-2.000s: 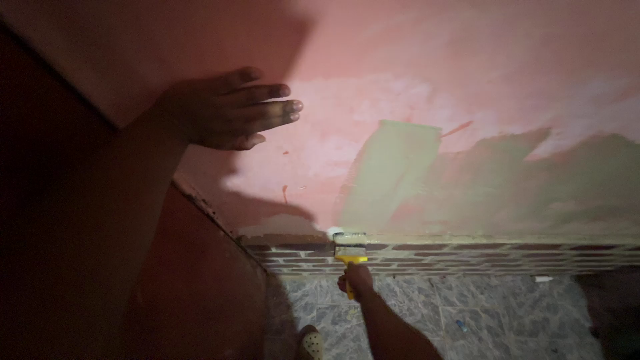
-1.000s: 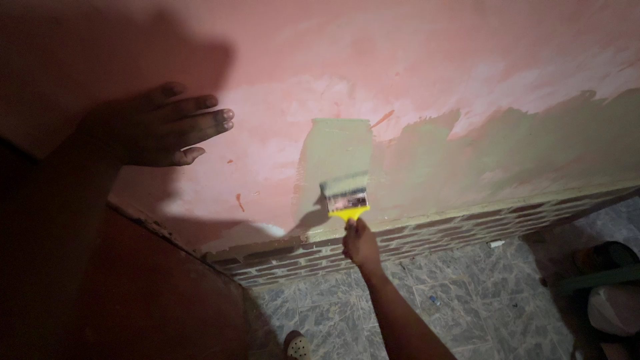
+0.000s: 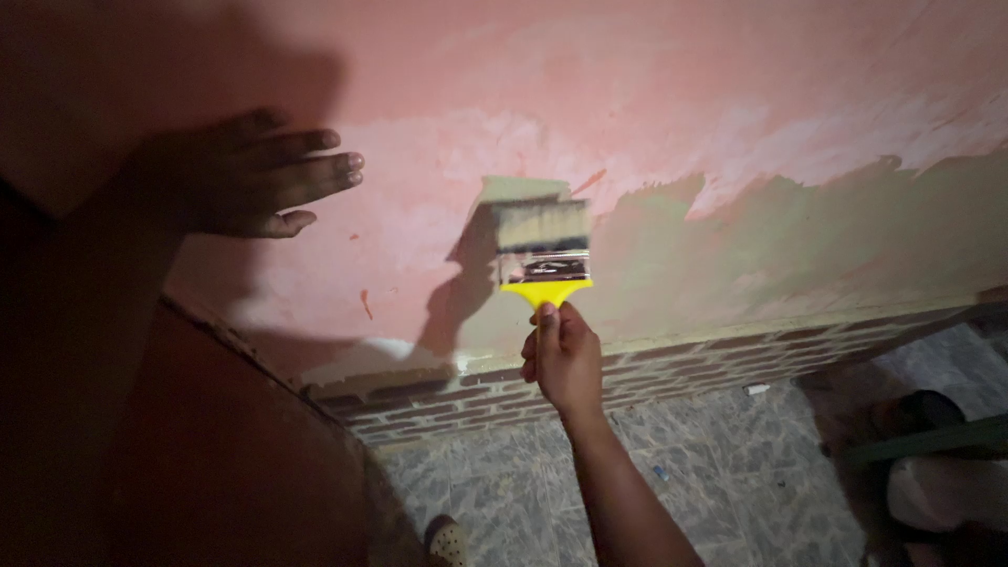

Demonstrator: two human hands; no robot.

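Note:
My right hand (image 3: 563,354) grips the yellow handle of a wide paintbrush (image 3: 546,248). Its bristles, coated with light paint, lie against the wall near the top of a pale green painted strip. The strip joins a larger green painted area (image 3: 756,252) to the right on the pink wall (image 3: 630,94). My left hand (image 3: 268,177), in shadow at the left, is held with fingers apart near the pink wall; whether it touches the wall I cannot tell. It holds nothing.
A brick-patterned band (image 3: 630,378) runs along the wall's foot above a grey patterned tile floor (image 3: 504,488). A dark red surface (image 3: 236,441) meets the wall at the left. A perforated shoe (image 3: 447,542) shows below. Dark objects and a green bar (image 3: 929,441) stand at the right.
The brush in my right hand has moved from the wall's lower edge up the green strip. My left hand stays raised, fingers apart. The view has shifted.

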